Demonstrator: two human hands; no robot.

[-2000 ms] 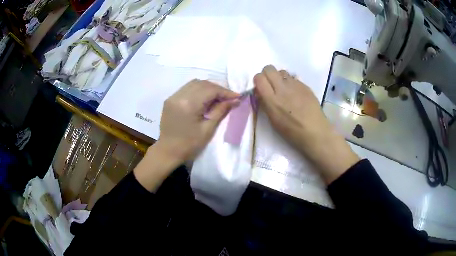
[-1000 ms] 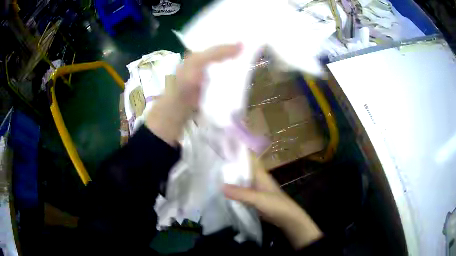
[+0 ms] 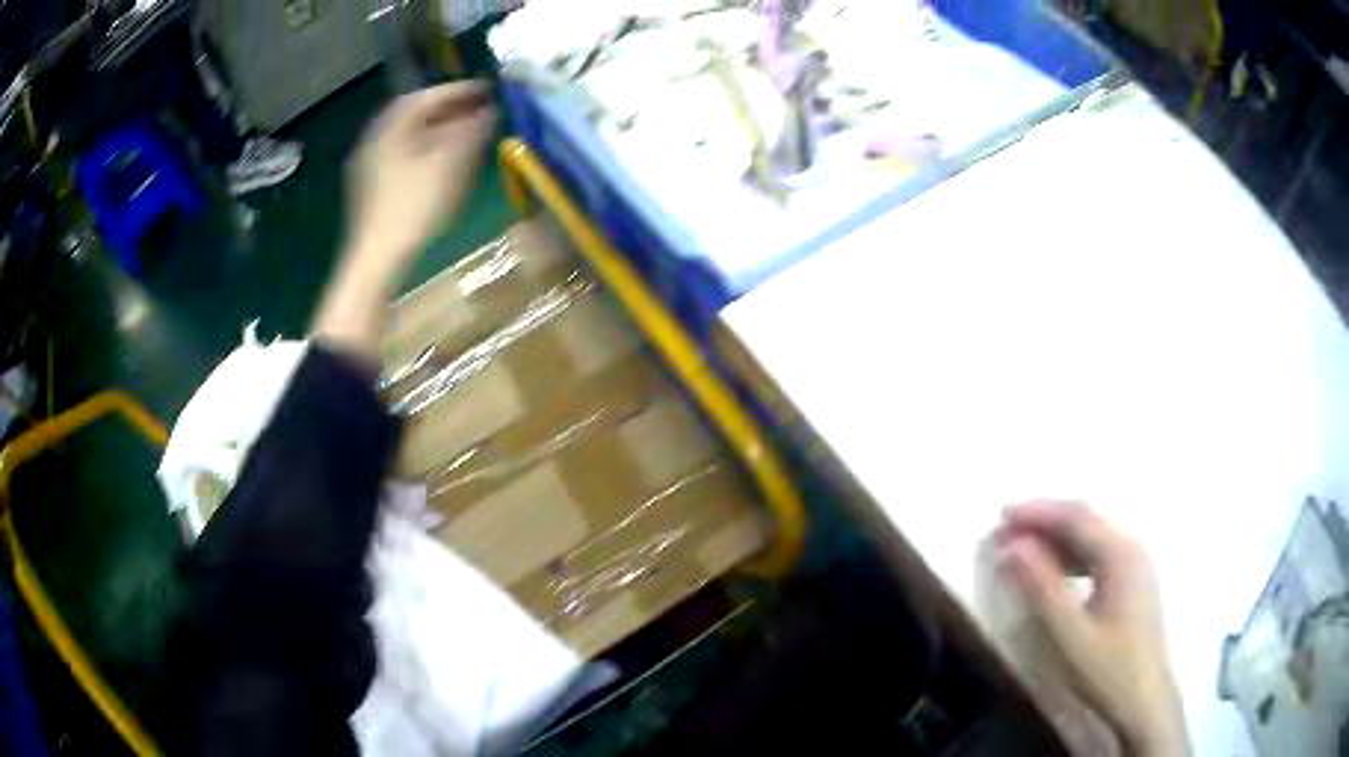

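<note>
My left hand (image 3: 419, 160) is raised over the floor at the left of the blue bin, blurred, fingers bent, with nothing visible in it. My right hand (image 3: 1087, 592) is over the white table (image 3: 1021, 340) near its left edge, fingers curled, with no cloth seen in it. White cloth pieces (image 3: 451, 643) hang at the lower left beside the cardboard boxes, partly behind my left sleeve. The blue bin (image 3: 636, 200) at the top holds many white pieces with mauve and tan strips.
Cardboard boxes (image 3: 548, 429) wrapped in shiny film stand below, with a yellow rail (image 3: 651, 326) along them. Another yellow frame (image 3: 74, 651) is at lower left. A blue stool (image 3: 136, 192) stands on the floor. Part of the sewing machine bed (image 3: 1295, 651) shows at lower right.
The view has swung right. My hands have let go of the white bundle and moved apart, left hand up beside the bin, right hand over the table. White pieces now lie at the lower left.
</note>
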